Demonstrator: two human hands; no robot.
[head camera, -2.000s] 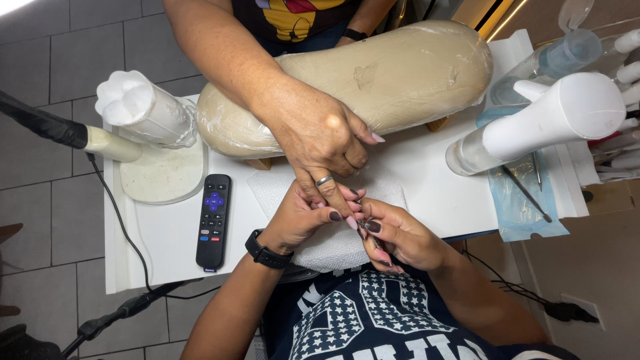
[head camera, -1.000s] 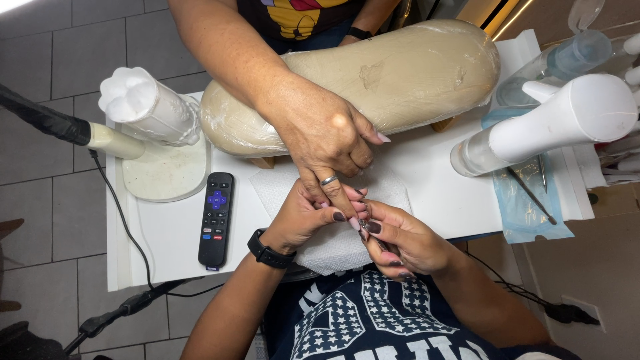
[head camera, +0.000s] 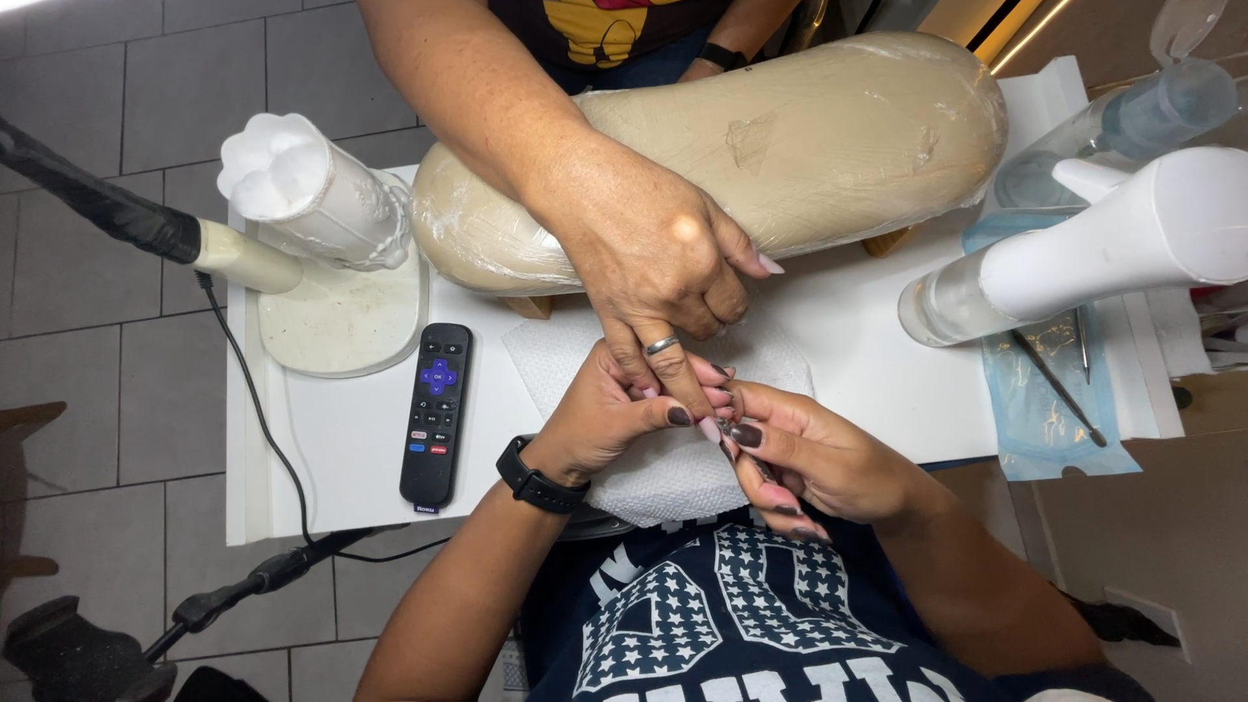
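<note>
Another person's hand (head camera: 653, 244), wearing a silver ring, reaches down over a plastic-wrapped beige armrest cushion (head camera: 780, 146). My left hand (head camera: 619, 405), with a black band on the wrist, grips one of that person's fingers (head camera: 673, 375) near its tip. My right hand (head camera: 809, 448) is shut on a small metal tool, seemingly cuticle nippers (head camera: 760, 463), whose tip is at the nail of the held finger. My fingers hide much of the tool. Beneath the hands lies a white paper towel (head camera: 668, 478) on the white table.
A black remote control (head camera: 436, 419) lies left of the towel, near a lamp base (head camera: 341, 327) and a white cup with cotton (head camera: 312, 190). On the right are a white-topped pump bottle (head camera: 1072, 249), a clear bottle (head camera: 1111, 127) and a blue pouch (head camera: 1053, 409) with slender metal tools.
</note>
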